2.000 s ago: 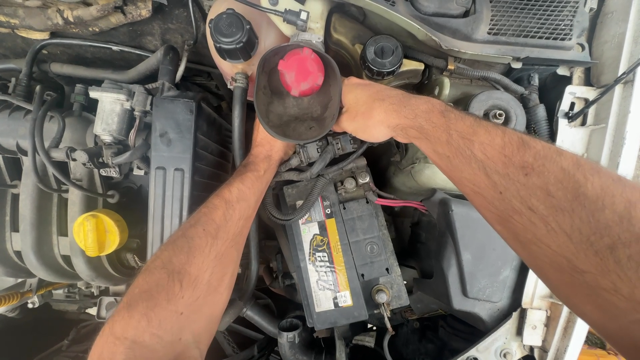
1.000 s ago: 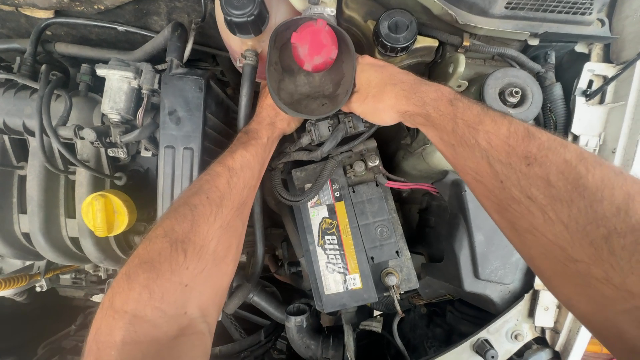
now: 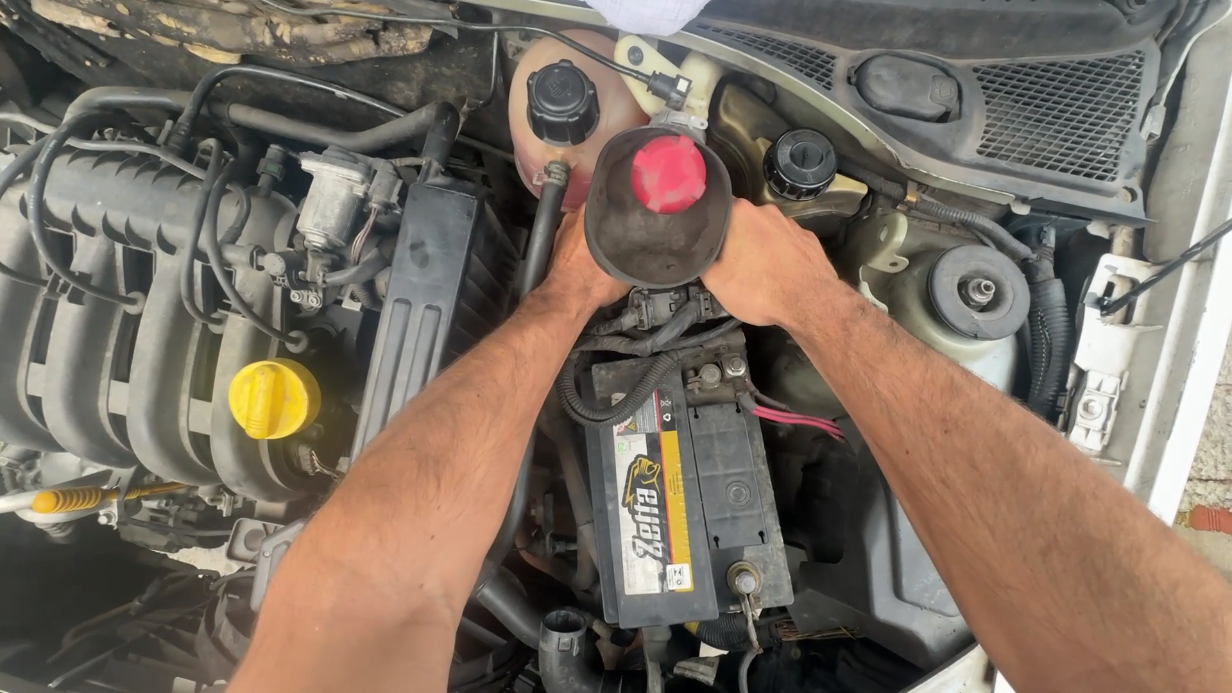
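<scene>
A dark, cup-shaped part (image 3: 659, 252) with a round red cap (image 3: 668, 174) inside it stands above the battery, between my hands. From the left, my left hand (image 3: 585, 258) grips its side below the rim. My right hand (image 3: 765, 262) holds the opposite side, with its knuckles up. The fingertips of both hands are hidden beneath the part. Just below my hands are black wiring connectors (image 3: 664, 310) and a corrugated conduit (image 3: 630, 409). The car battery (image 3: 736, 462), with a printed label, lies between my forearms.
A pinkish coolant tank (image 3: 527, 125) with a black cap (image 3: 563, 102) adjoins on the left. Another black cap (image 3: 801, 164) and a strut mount (image 3: 979, 292) are at the right. The engine's intake manifold (image 3: 173, 366) and yellow oil filler cap (image 3: 273, 398) lie farther left.
The view has shifted and turned somewhat, and white cloth now shows at the top edge. Both hands remain at the sides of the cup-shaped part.
</scene>
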